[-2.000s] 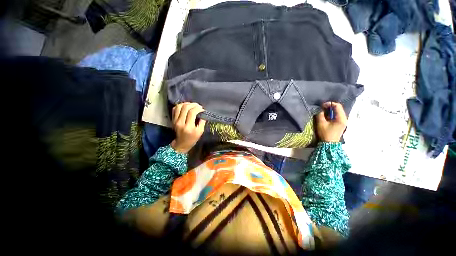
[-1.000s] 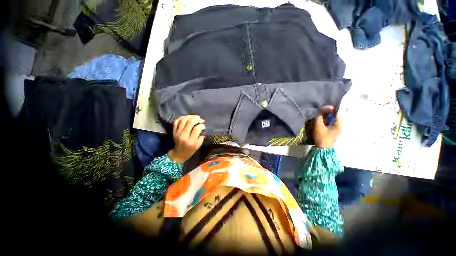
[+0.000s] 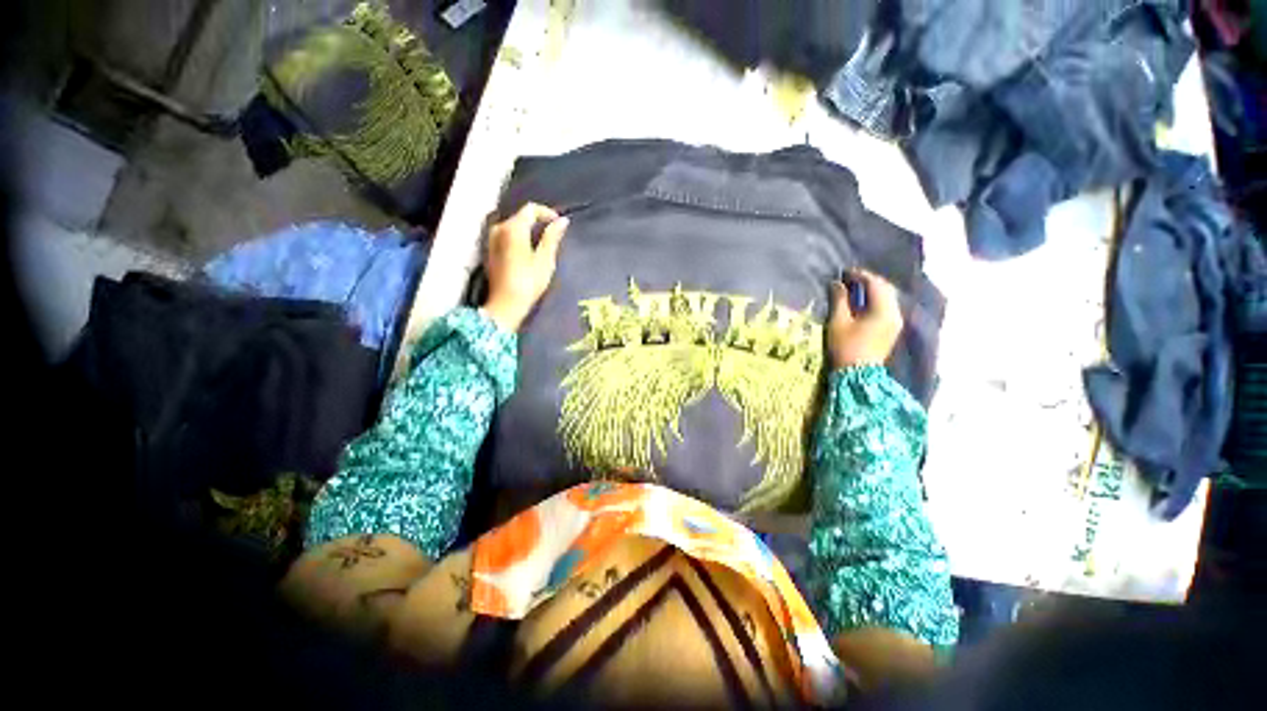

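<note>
A black denim shirt (image 3: pixel 750 250) lies back side up on the table in front of me, its collar (image 3: pixel 736 189) at the far end. The yellow lettering and two wing-like shapes (image 3: pixel 695 375) show on its back. My left hand (image 3: pixel 523 264) pinches the shirt near its far left shoulder. My right hand (image 3: pixel 864 322) is on the shirt's right side, fingers curled, with a small dark blue tool, seemingly thread snips (image 3: pixel 856 293), showing at the fingers. Whether the right fingers also grip cloth is unclear.
The table (image 3: pixel 1028 514) has white sheeting with green lettering. Blue denim garments (image 3: pixel 1028 111) lie at the far right, another (image 3: pixel 1181 333) along the right edge. At left are dark garments (image 3: pixel 222 375), lighter blue cloth (image 3: pixel 313 271) and a black garment with yellow design (image 3: pixel 375 104).
The folded shirt front with open collar has given way to a flat back with yellow design. Both hands have moved farther up the table, the right one also slightly left.
</note>
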